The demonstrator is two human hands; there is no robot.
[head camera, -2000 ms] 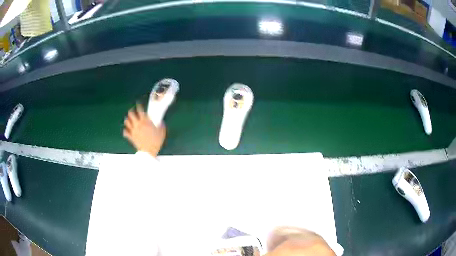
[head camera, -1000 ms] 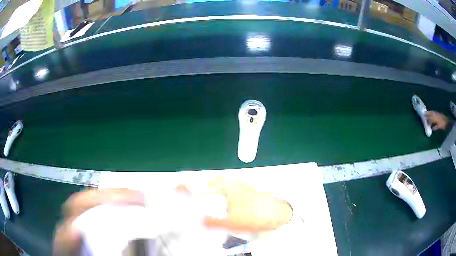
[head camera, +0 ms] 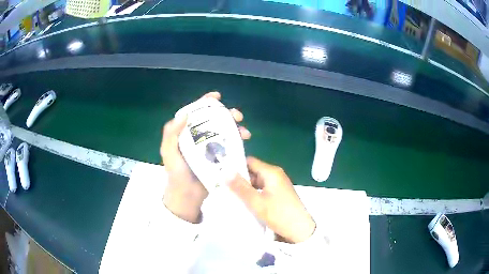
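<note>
A glossy white handheld device [head camera: 214,142] is held up in front of me, wide head up, with a small dark screen and a dark oval button below it on its front. My left hand [head camera: 182,166] wraps the left side of the head, with fingertips showing behind its top and right edge. My right hand [head camera: 276,195] grips the lower body, thumb on the front. The handle's lower end is hard to make out against the white sleeves and the white work sheet [head camera: 343,230]. A small dark blue-purple piece [head camera: 266,259] lies at the bottom.
The green conveyor belt [head camera: 279,155] carries a white device [head camera: 326,150] right of my hands and others at far left. A scuffed belt edge rail [head camera: 429,206] runs along the bench. Devices lie on the bench at left and right [head camera: 444,239]. A carton [head camera: 40,257] is at lower left.
My left hand has come back from the belt. Both hands, blurred low over the sheet a second ago, now hold a device higher up. Another person's hand at right has gone out of view.
</note>
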